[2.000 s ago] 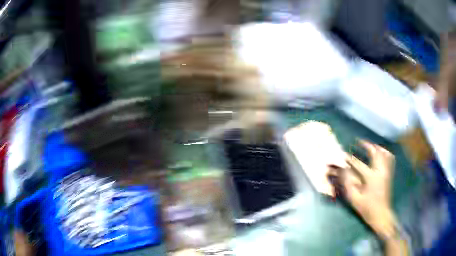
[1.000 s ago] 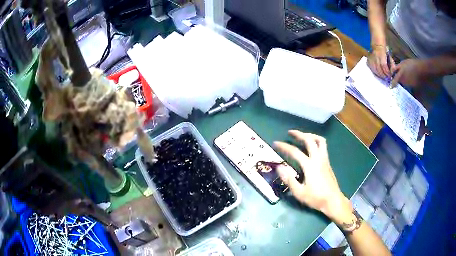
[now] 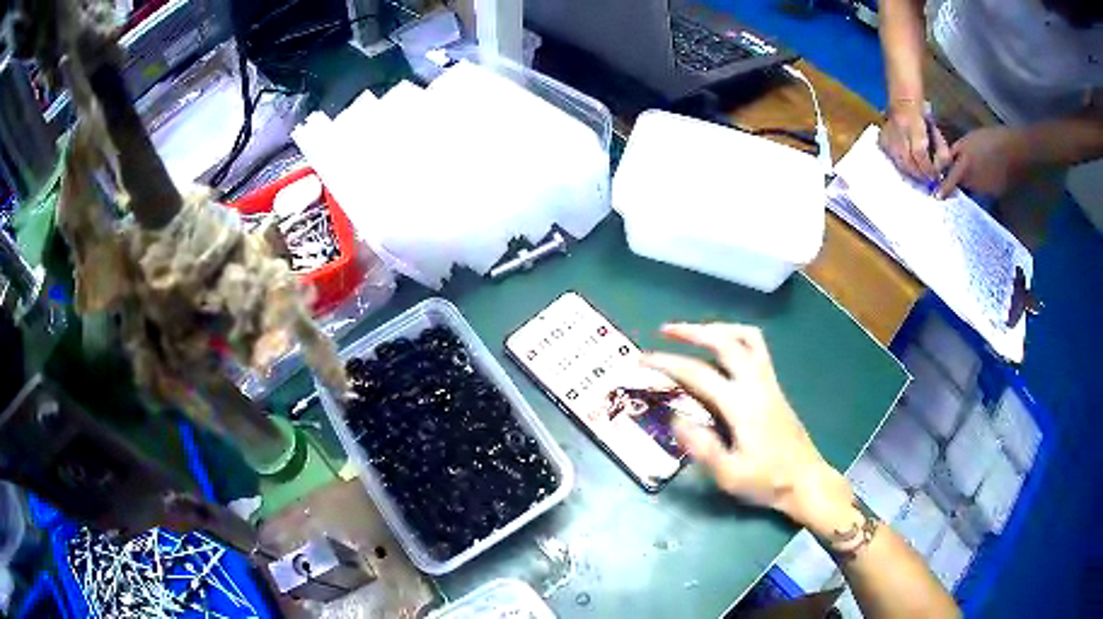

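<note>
A smartphone (image 3: 581, 375) lies face up on the green bench top, its screen lit white with small icons and a darker picture at its lower end. My right hand (image 3: 750, 423) is over the lower right of the phone, fingers apart and holding nothing; whether a fingertip touches the screen I cannot tell. A bracelet is on the wrist. A clear tub (image 3: 564, 466) heaped with small black rings (image 3: 448, 435) stands left of the phone. My left hand is out of the picture.
Press fixture (image 3: 321, 568), shaggy rag (image 3: 218, 278) and blue tray of pins (image 3: 157, 574) are on the left. Beyond are a red tray (image 3: 345, 236), metal shaft (image 3: 529, 256), white containers (image 3: 720, 200) and a laptop (image 3: 714, 61). Another person's hands (image 3: 931, 157) write on paper (image 3: 943, 248).
Two seconds ago the view was heavily blurred. Since one second ago the view has shifted slightly, and my right hand remains over the phone with its fingers a little lower. The screen content appears shifted.
</note>
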